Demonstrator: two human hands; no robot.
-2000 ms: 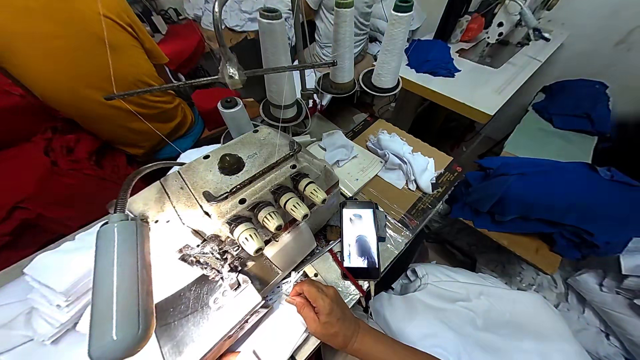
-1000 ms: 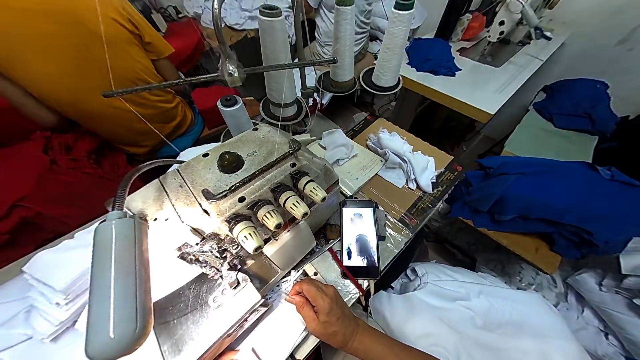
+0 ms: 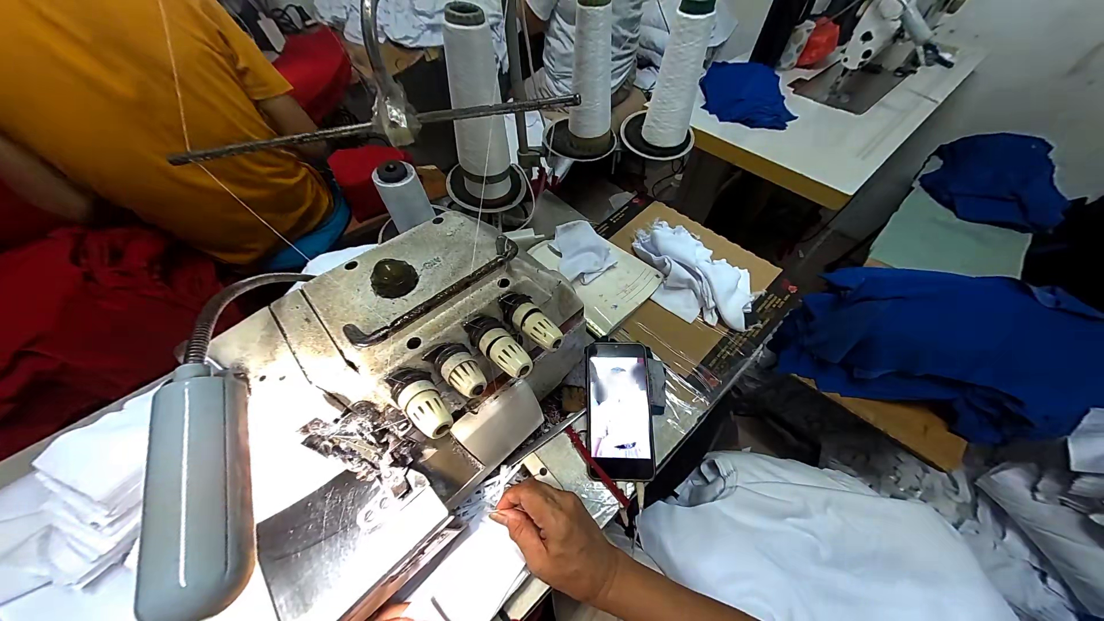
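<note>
An overlock sewing machine with several cream tension dials fills the middle of the head view. My right hand is at its front right edge, thumb and fingertips pinched together at the edge of white fabric. Of my left hand only a sliver shows at the bottom edge, beside the same white fabric under the machine's metal plate; its fingers are hidden. A phone with a lit screen stands right of the dials. A grey lamp hangs at the left front, lighting the plate.
Stacked white fabric pieces lie at the left. White cloth is heaped at the right, blue fabric beyond it. Thread cones stand behind the machine. A person in an orange shirt sits at the upper left, near red fabric.
</note>
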